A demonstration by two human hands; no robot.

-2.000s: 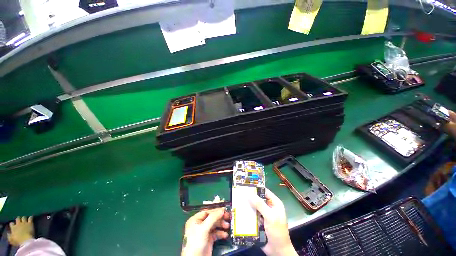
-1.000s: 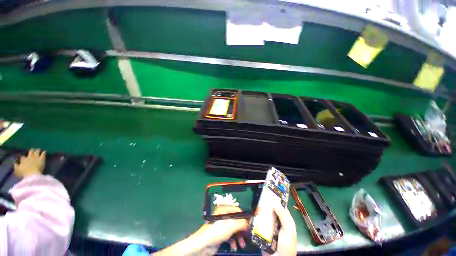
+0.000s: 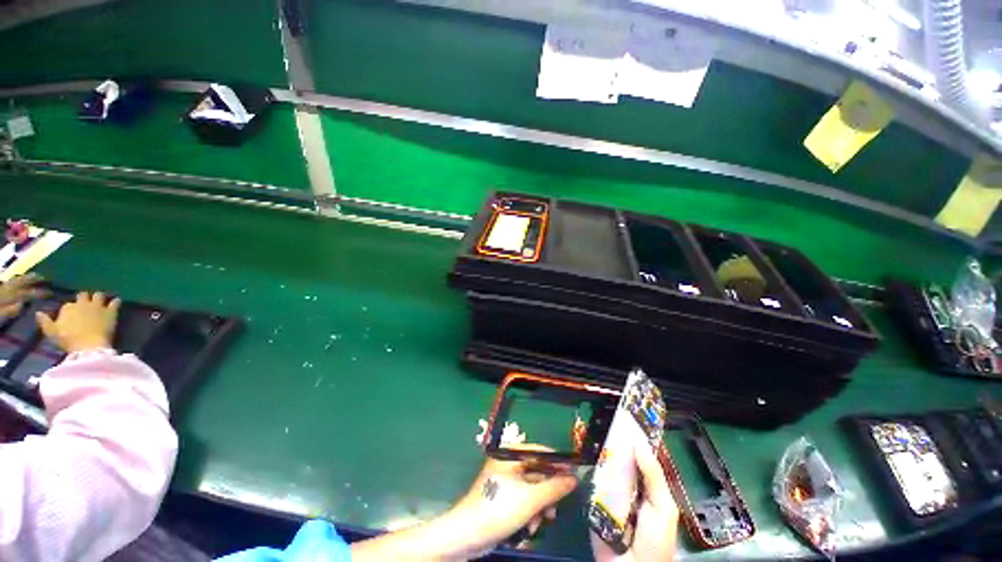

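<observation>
My right hand (image 3: 655,507) holds the phone inner assembly (image 3: 624,467) tilted, with its board end up and its pale panel showing. My left hand (image 3: 511,491) is at the lower edge of the orange-edged bezel frame (image 3: 508,404), its fingers partly hidden; it appears to grip the frame. The frame overlaps the left side of the assembly in view; I cannot tell if they touch. Small pale parts (image 3: 512,434) and small orange parts (image 3: 581,426) show through and beside the frame. A middle housing (image 3: 714,483) lies just right of my right hand.
A tall stack of compartment trays (image 3: 659,329) stands behind my hands, a phone (image 3: 513,231) in its left slot. A bag of small parts (image 3: 805,489) and a tray with boards (image 3: 879,472) lie right. At left, another person's hands rest on a black tray (image 3: 165,340).
The view has turned left, so the bench contents sit further right. The inner assembly has gone from flat to tilted. My left hand has moved from the assembly's side to the bezel frame's lower edge.
</observation>
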